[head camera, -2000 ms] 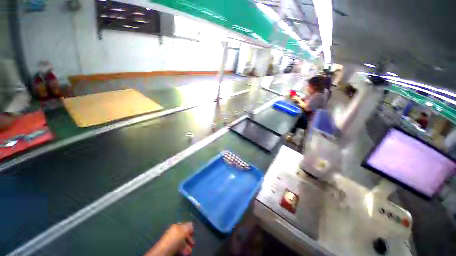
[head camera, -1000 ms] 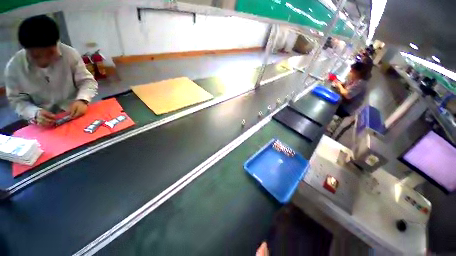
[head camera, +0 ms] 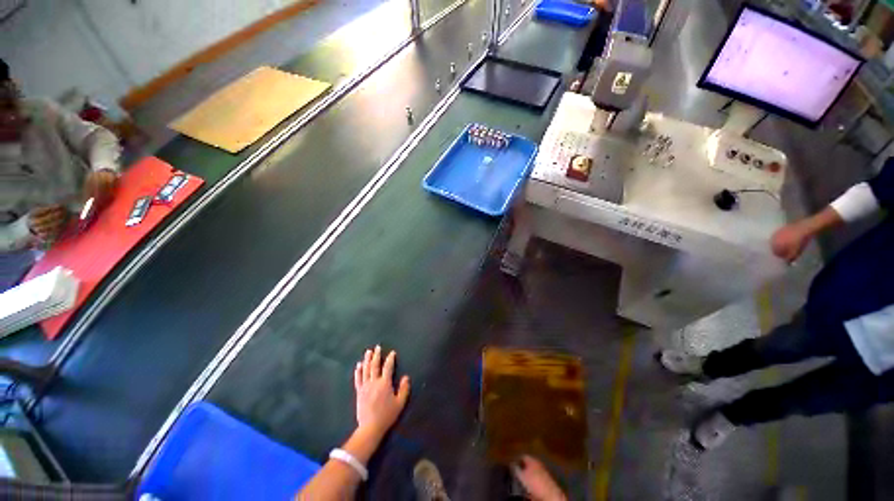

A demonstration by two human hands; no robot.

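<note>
My left hand lies palm down with spread fingers on the green bench top, a white band at its wrist. My right hand is at the bottom edge, partly cut off, its fingers at the near edge of a brown square stool-like seat; whether it grips the seat cannot be told. A blue tray sits further up the bench, with small silver metal parts clustered at its far end. Another blue tray is at the bottom left, cut off by the edge.
A white laser machine table holds a fixture and monitor. A standing person is at the right. A black tray, conveyor, cardboard sheet and seated person at a red mat are beyond.
The view has tilted down. My left hand now rests spread on the bench, and my right hand shows by the brown seat. The standing person, brown seat and near blue tray have come into view.
</note>
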